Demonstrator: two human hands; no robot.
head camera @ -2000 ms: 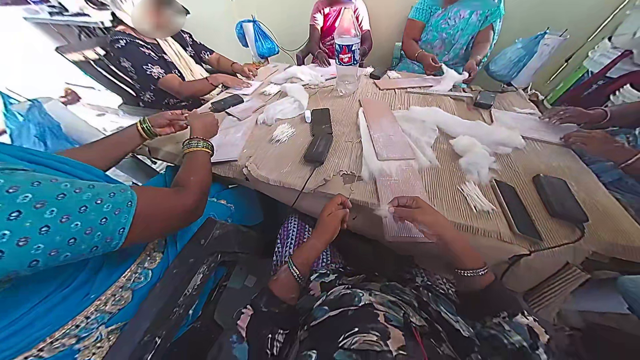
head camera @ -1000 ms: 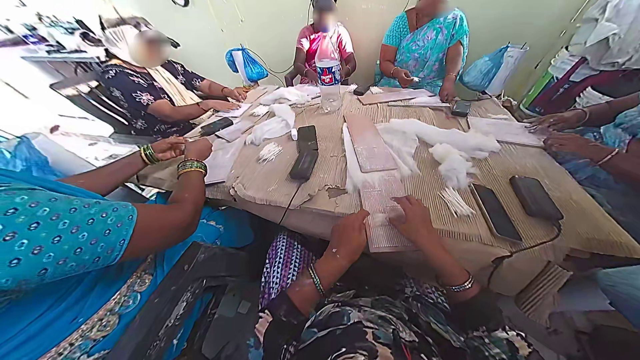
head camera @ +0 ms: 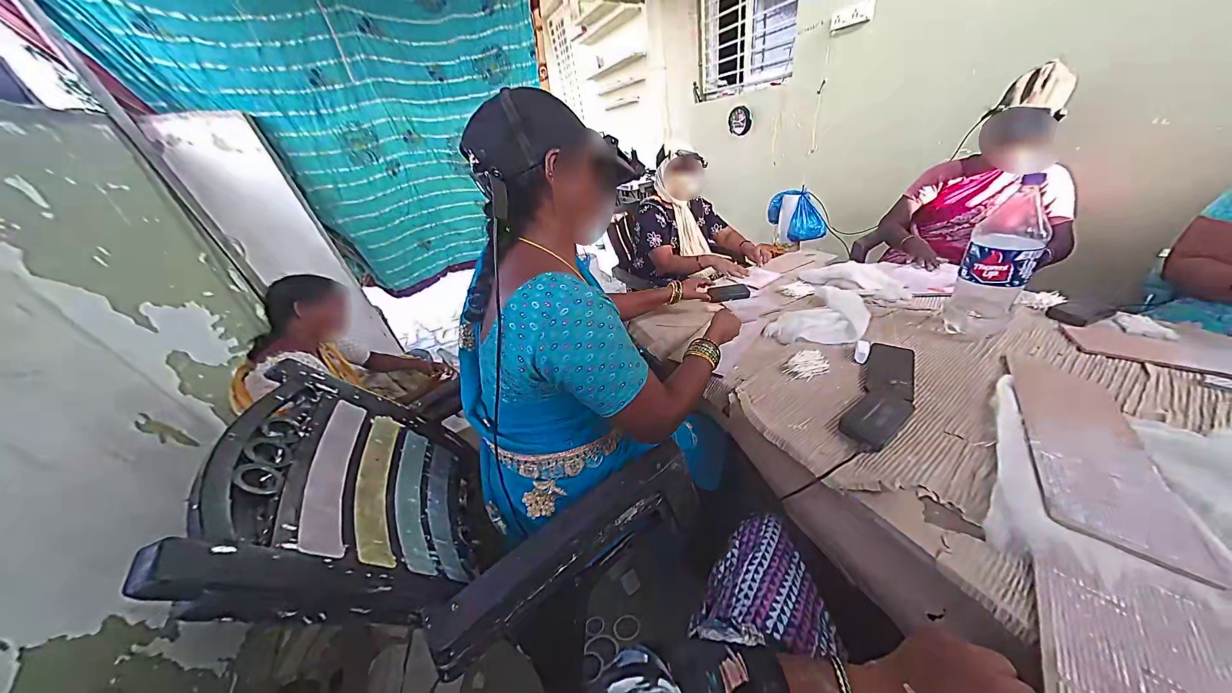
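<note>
My left hand [head camera: 938, 664] shows only in part at the bottom edge, near the table's edge; its fingers are too cut off to read. My right hand is out of the frame. Beside my left hand lies a ridged pale board [head camera: 1107, 616], with a smooth flat board [head camera: 1107, 462] above it, partly over white cotton wool [head camera: 1015, 510]. Farther left on the corrugated cardboard [head camera: 924, 481] are a black power bank or similar case [head camera: 876, 421], another dark device [head camera: 890, 371] and a bundle of white cotton wicks [head camera: 807, 364].
A plastic bottle [head camera: 996, 260] stands on the table. A co-worker in blue [head camera: 577, 346] sits close on my left, beside a black plastic chair [head camera: 385, 491]. Other people sit around the table's far side, and one person [head camera: 308, 337] sits low behind the chair. A cable crosses the table edge.
The view has swung far to the left. Both my hands were at the ridged board one second ago; now the right one is out of view.
</note>
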